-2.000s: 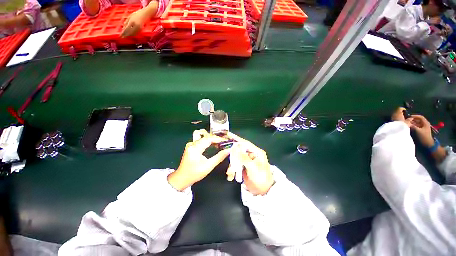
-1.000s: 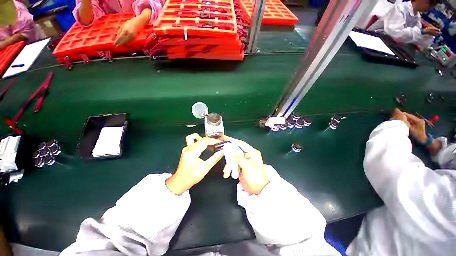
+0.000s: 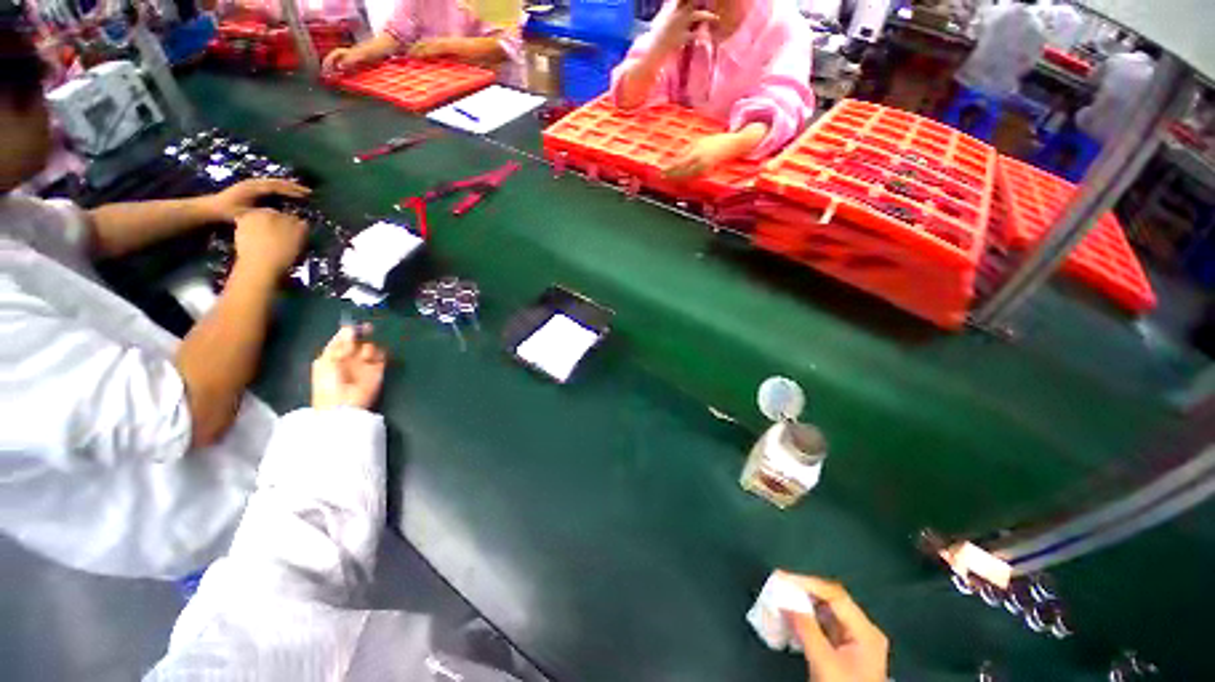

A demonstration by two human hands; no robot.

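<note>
My left hand point(image 3: 349, 369) is stretched out to the left, with a small dark watch head point(image 3: 357, 329) at its fingertips. It is left of a cluster of round watch heads point(image 3: 448, 300) on the bench. My right hand point(image 3: 842, 632) is at the lower right, partly cut off by the bottom edge, and holds a crumpled white wiping cloth point(image 3: 777, 612). The squat solvent bottle point(image 3: 784, 466) stands beyond my right hand, its pale round lid point(image 3: 781, 397) beside it.
A small black tray point(image 3: 602, 336) holds white sheets. White packs point(image 3: 379, 253) lie beyond my left hand. A neighbour's arms point(image 3: 213, 346) are close at left. A metal post point(image 3: 1113, 513) and more watch heads point(image 3: 1026, 602) are at right. Orange-red trays point(image 3: 866, 267) are stacked across the bench.
The view has swung left. My hands have parted: the left has reached far left with the small dark watch head, while the right keeps the cloth near the bottle.
</note>
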